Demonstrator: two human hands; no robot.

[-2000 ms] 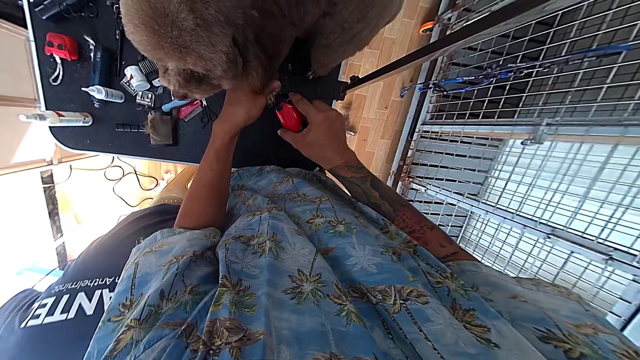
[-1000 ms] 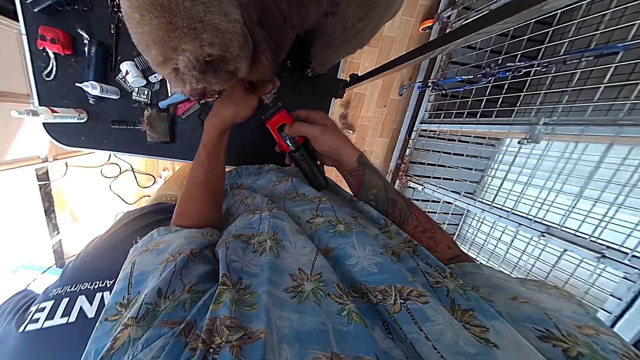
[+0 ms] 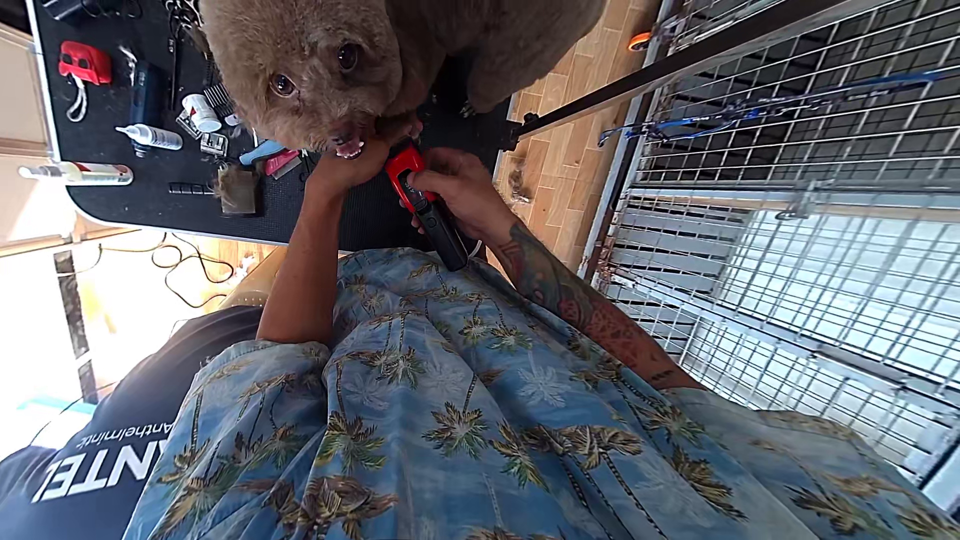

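Note:
A brown curly-coated dog [image 3: 307, 67] stands on a black grooming table [image 3: 360, 217], its head turned toward me and its mouth partly open. My left hand [image 3: 356, 161] is under its muzzle, fingers closed around what appears to be a front paw, largely hidden by the hand and head. In my right hand [image 3: 457, 187] is a red and black cordless hair clipper [image 3: 426, 202], its blade end up against the held paw and its black end pointing back toward my shirt.
At the table's left lie a red case with a strap [image 3: 85, 63], white bottles [image 3: 154, 136], a spray bottle [image 3: 79, 173], a slicker brush [image 3: 237, 189] and clipper guards. A metal arm [image 3: 660, 71] rises at the right edge, beside wire cages [image 3: 787, 180] with a blue leash [image 3: 697, 120].
The dog's head has turned so that its eyes and mouth show. The clipper in my right hand, upright two seconds ago, has swung so its body now lies in view, and it has moved nearer my left hand.

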